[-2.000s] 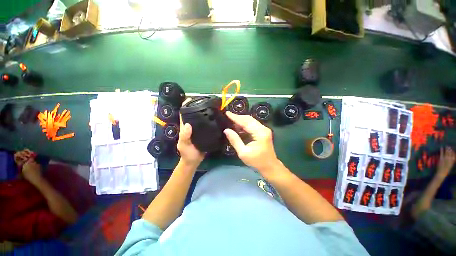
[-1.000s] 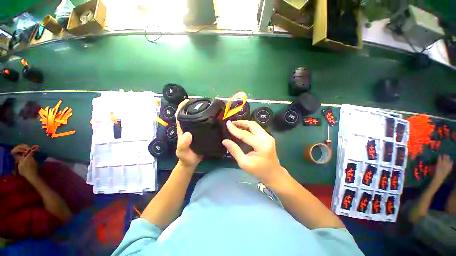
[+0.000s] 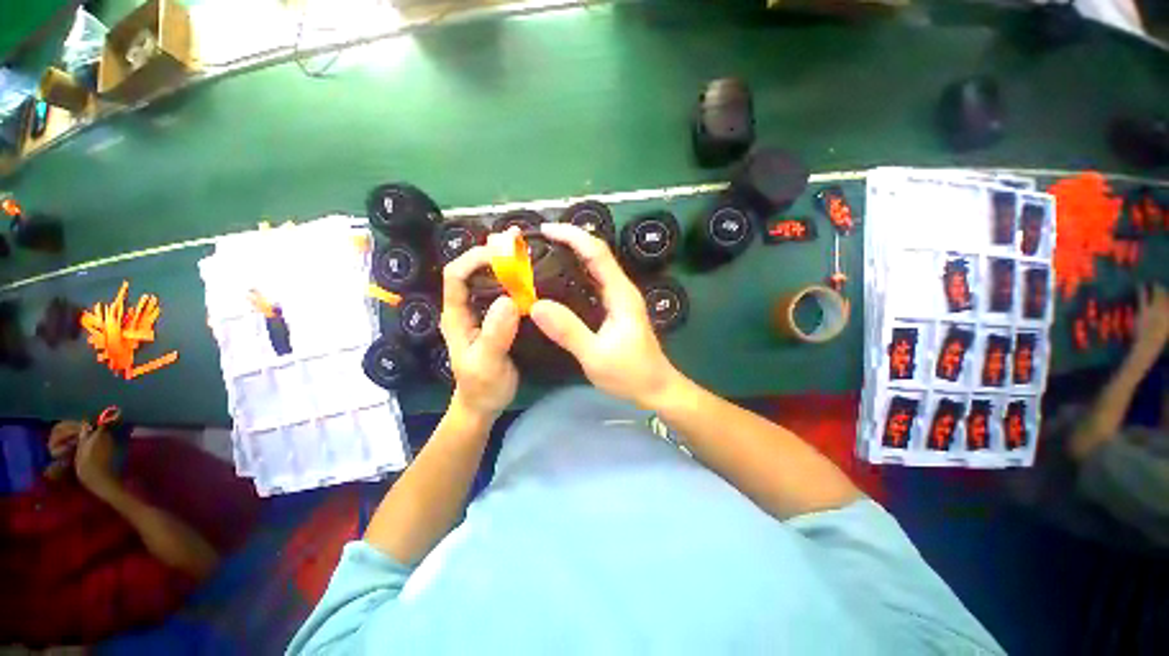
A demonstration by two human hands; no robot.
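Observation:
A black rounded speaker body (image 3: 560,285) is held between my two hands in front of my chest, its orange strap loop (image 3: 514,269) standing up toward me. My left hand (image 3: 482,336) grips its left side, the thumb near the base of the strap. My right hand (image 3: 618,323) grips its right side, the thumb also near the strap base. Both hands are bare and hide part of the body. Several black units (image 3: 651,237) with pale rings on their round ends stand behind and beside my hands.
A white tray (image 3: 312,397) lies left, with one black-and-orange insert (image 3: 276,323). A filled white tray (image 3: 900,276) lies right, beside a tape roll (image 3: 812,314). Orange straps (image 3: 122,331) lie far left, orange pieces (image 3: 1083,231) far right. Other people's hands show at both sides.
The speaker body has been turned so its strap faces me between my thumbs, and its ringed end no longer shows. My right hand has moved onto its side. The camera view has shifted.

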